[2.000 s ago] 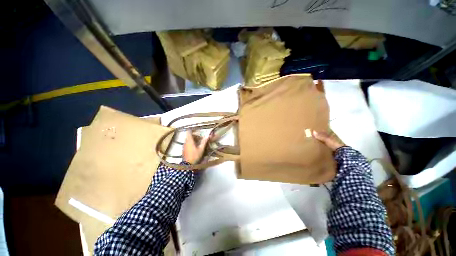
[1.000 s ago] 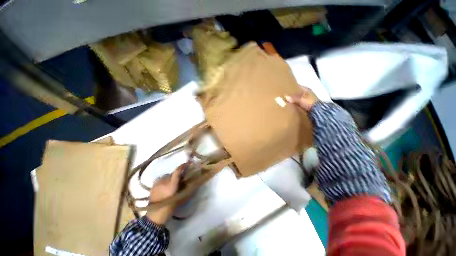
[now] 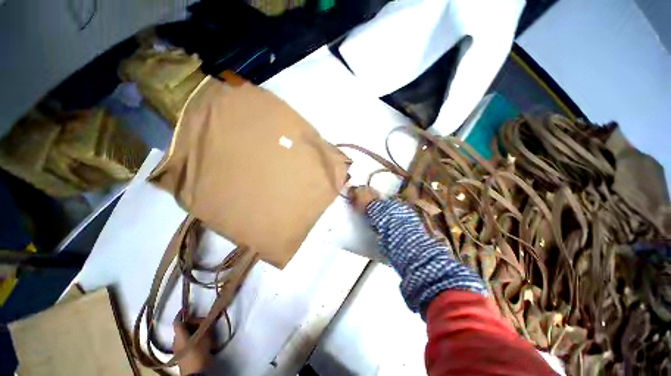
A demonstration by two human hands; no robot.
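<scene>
A brown bag body (image 3: 250, 161) lies flat on the white-covered table (image 3: 302, 294), with a small pale label near its middle. Its long shoulder handles (image 3: 165, 286) loop toward the lower left. My left hand (image 3: 193, 344) is at the lower end of these loops, blurred and partly behind a strap; its fingers appear closed around a handle. My right hand (image 3: 360, 197) is small and blurred just beyond the bag's right edge, beside thin straps from the heap. Its fingertips are unclear, so I cannot tell if it holds anything.
A large heap of brown bags with tangled handles (image 3: 515, 220) fills the right side. A tan cardboard sheet (image 3: 70, 334) lies at the lower left. Yellowish bundles (image 3: 77, 150) sit at the upper left. White sheeting (image 3: 401, 44) hangs at the back, near a teal box (image 3: 489, 121).
The view has swung right, showing more of the bag heap. My right hand has left the pale label and moved to the bag's right edge. My left hand has shifted to the handles' lower end.
</scene>
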